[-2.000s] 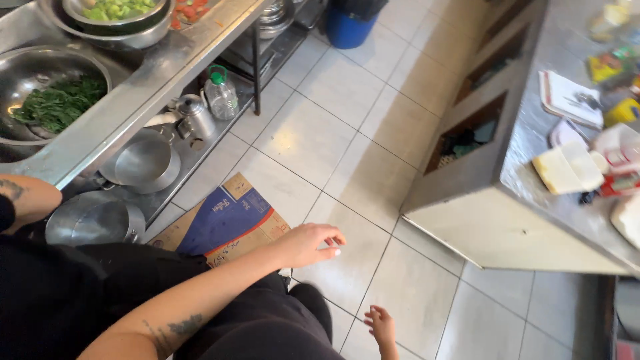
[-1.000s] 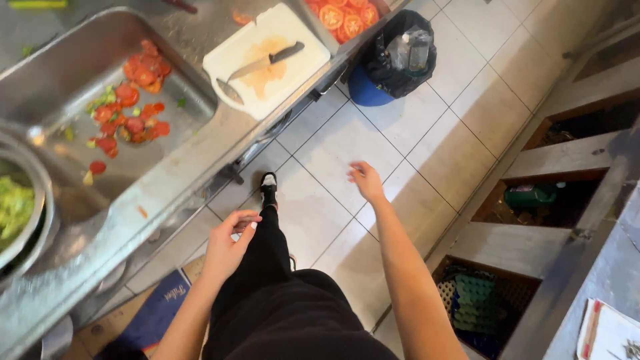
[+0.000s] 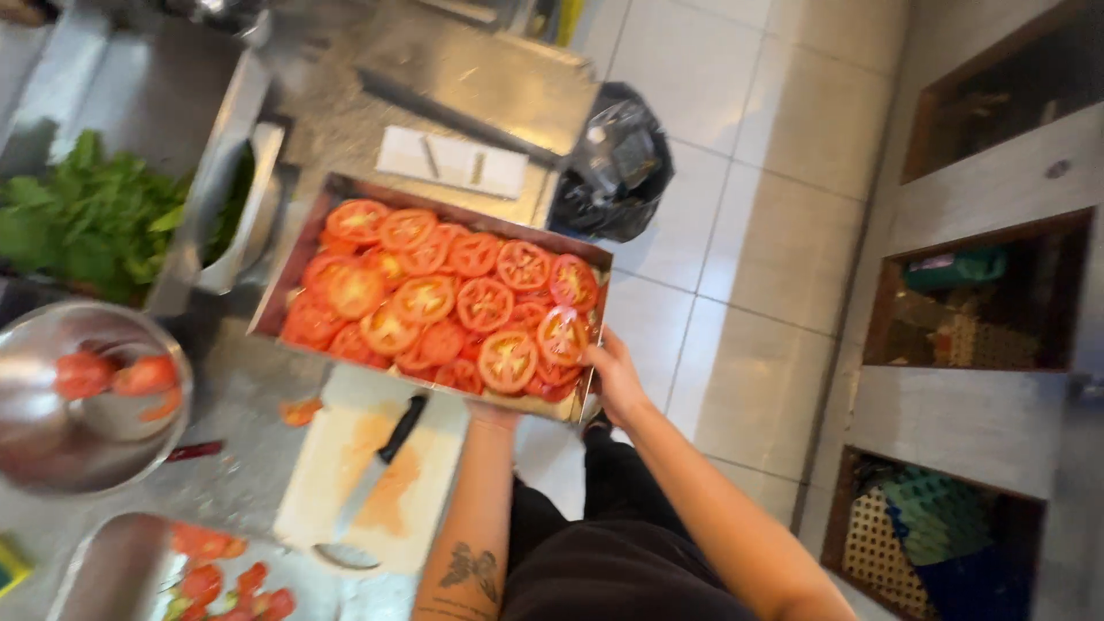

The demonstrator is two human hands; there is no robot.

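Observation:
A rectangular metal tray full of overlapping tomato slices is held over the counter's edge. My right hand grips its right end, fingers at the rim. Under the near side is my left hand, its fingers hidden beneath the tray. Just below the tray lies a white cutting board, stained with tomato juice, bearing a black-handled knife. A steel bowl at the left contains tomato pieces.
Leafy greens fill a sink at the upper left. Tomato scraps lie in the lower-left basin. A bin with a black bag stands on the tiled floor beyond the counter. Cabinet shelves line the right.
The view has swung to the counter. Both hands, empty and apart a second ago, now hold the tray of tomato slices, which stood beside the cutting board then.

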